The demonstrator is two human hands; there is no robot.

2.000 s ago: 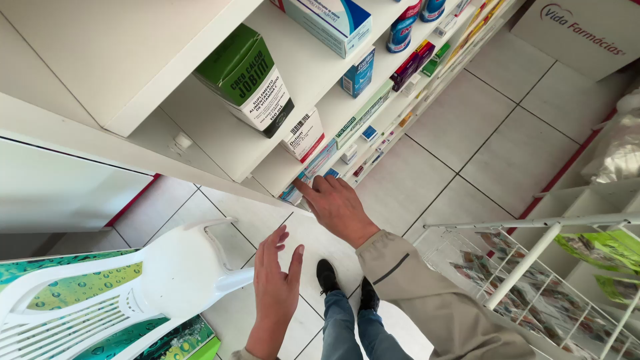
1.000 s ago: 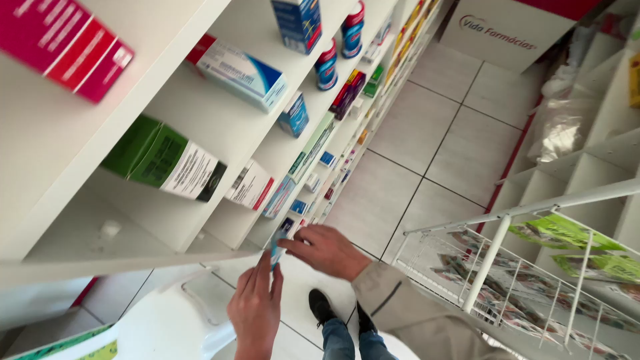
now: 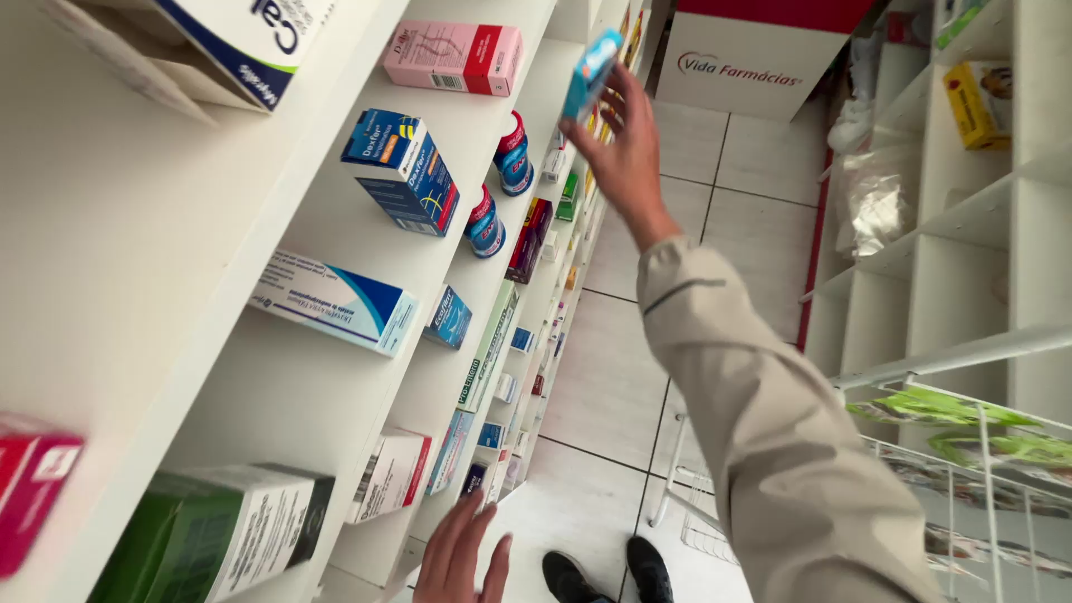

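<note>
Held between the thumb and fingers of my right hand [image 3: 624,146] is a small light-blue box [image 3: 591,74], raised beside the far part of the shelves. My left hand [image 3: 463,553] is low in the view, fingers apart and holding nothing, close to a dark-blue box [image 3: 474,478] on a low shelf. Near it are a white and red box [image 3: 390,475] and a light-blue and white box [image 3: 450,452]. Higher along the shelves stand a blue Dexfer box [image 3: 404,172], red-capped blue bottles [image 3: 512,155] and a pink and red box [image 3: 455,57].
White shelves [image 3: 201,251] with medicine boxes run along the left. On the right are a wire rack [image 3: 988,469] with green packets and a white cubby unit [image 3: 963,276] holding plastic bags. A white and red carton [image 3: 745,75] stands at the far end of the tiled floor [image 3: 624,360].
My right hand has moved away from my left hand, up and along the shelves, carrying the light-blue box. The hands were together at the low shelf a second ago. The view has shifted.
</note>
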